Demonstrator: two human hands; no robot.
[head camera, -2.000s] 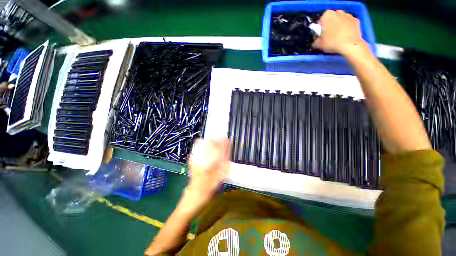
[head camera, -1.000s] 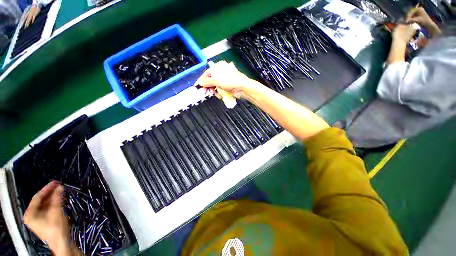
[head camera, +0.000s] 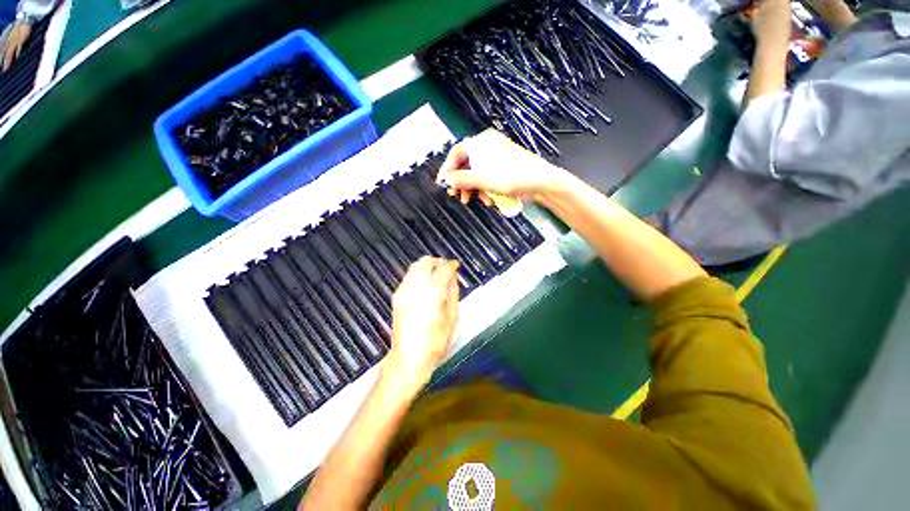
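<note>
A row of long black housings (head camera: 309, 299) lies side by side on a white sheet (head camera: 185, 339), notched ends away from me. My right hand (head camera: 502, 172) is over the upper right part of the row, thumb and fingertips pinched together low over the housings. A pale, rounded hand tool (head camera: 508, 206) sticks out under its palm. Whether a small part is between the fingertips is not clear. My left hand (head camera: 426, 311) is over the lower middle of the row, fingers curled and fingertips close together. Whether it holds a slim rod cannot be told.
A blue bin (head camera: 299, 160) of small black parts stands beyond the sheet. A left black tray (head camera: 215, 439) is heaped with thin rods. A right black tray (head camera: 639, 140) holds rods and shows bare floor. A person in a grey sleeve (head camera: 798, 140) works at the right.
My right hand went from the blue bin to the housings' notched ends, then slightly down over the row. My left hand moved from the left rod tray to the housings. The view has turned.
</note>
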